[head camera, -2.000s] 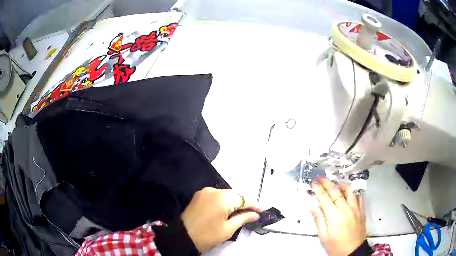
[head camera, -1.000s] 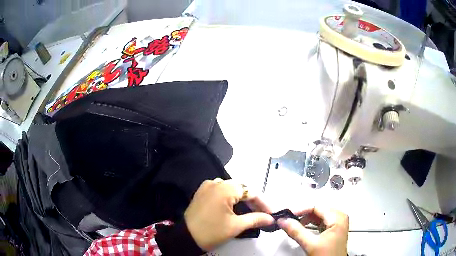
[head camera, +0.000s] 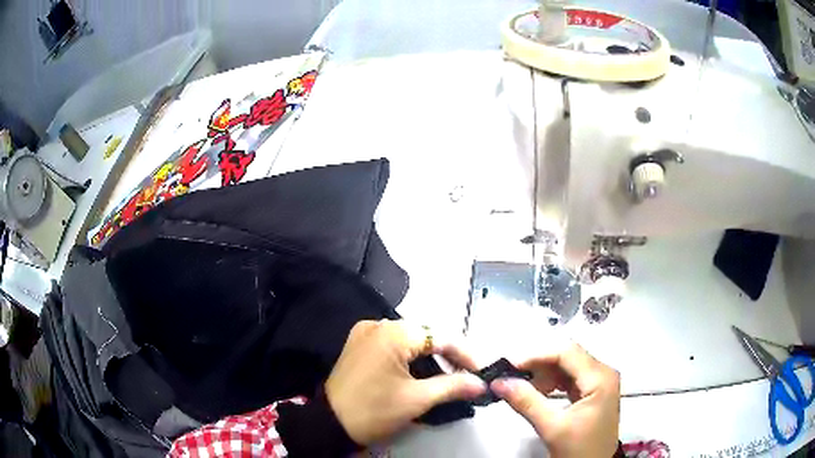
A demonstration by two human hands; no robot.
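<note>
A small folded black piece (head camera: pixel 502 370) is pinched between the fingertips of both hands at the front of the sewing table. My left hand (head camera: pixel 384 385) holds its left part, with more dark cloth under the fingers. My right hand (head camera: pixel 568 402) grips its right end with thumb and fingers. The large dark garment piece (head camera: pixel 223 304) lies heaped to the left and runs under my left hand. The sewing machine's presser foot (head camera: pixel 545 300) and shiny throat plate (head camera: pixel 500 288) are behind the hands, with no cloth on them. The fingers hide part of the small piece.
The machine head (head camera: pixel 617 134) stands at the right, with a tape roll (head camera: pixel 585 63) on top. Blue-handled scissors (head camera: pixel 791 398) lie at the right front. A flat black piece (head camera: pixel 747 261) lies under the arm. Another machine (head camera: pixel 34 201) stands at the far left.
My right hand has moved from beside the presser foot to the small black piece and taken hold of it. The view has shifted, so the machine head appears further left.
</note>
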